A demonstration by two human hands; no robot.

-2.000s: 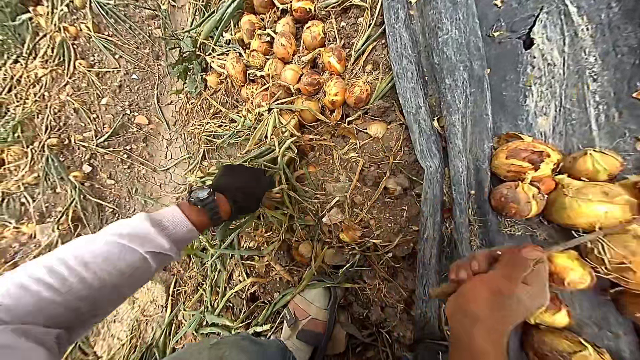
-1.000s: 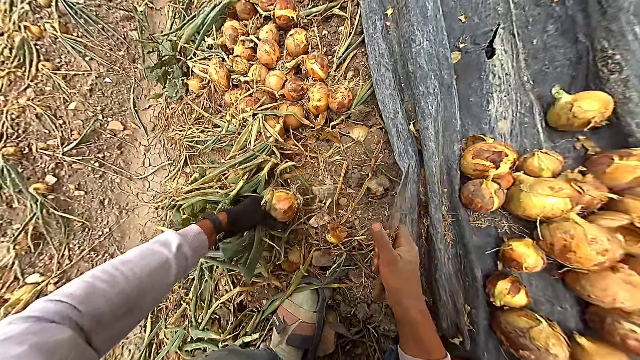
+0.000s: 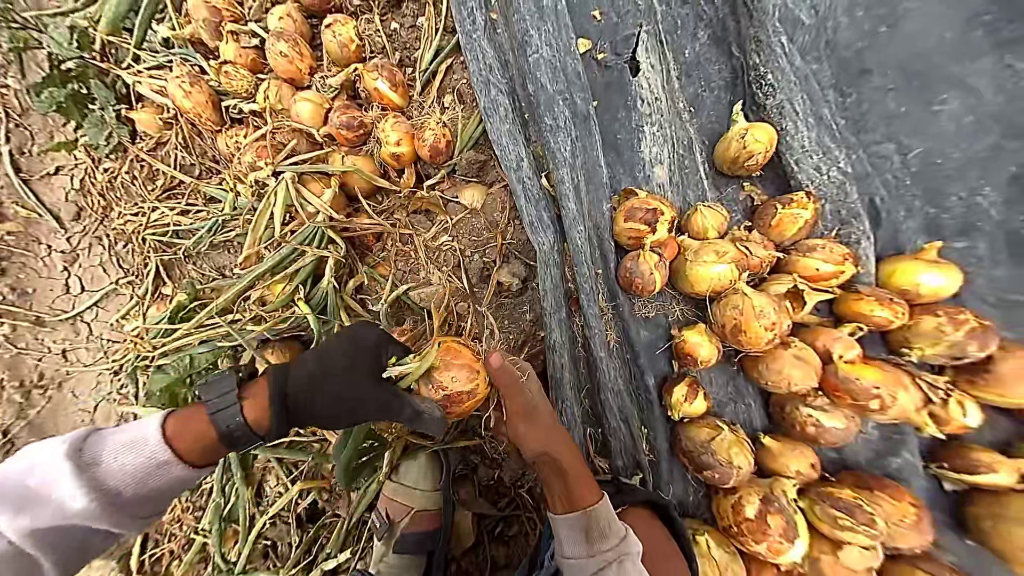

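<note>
My left hand (image 3: 344,380), in a black glove with a watch at the wrist, holds an orange-brown onion (image 3: 454,378) with a short cut green top toward the glove. Bare, my right hand (image 3: 524,404) is at the onion's root side, its fingertips by the roots. Whether it holds a tool is hidden. Below the hands lie green and dry onion leaves (image 3: 256,496).
A dark plastic sheet (image 3: 920,104) on the right bears a pile of trimmed onions (image 3: 780,364). More onions (image 3: 292,56) lie on the soil at the upper left, among dry leaves. A sandaled foot (image 3: 408,512) stands just below my hands.
My right hand has moved left from the onions on the sheet to the onion in my left hand. The left hand had only leaves at first, then this onion. The view has shifted.
</note>
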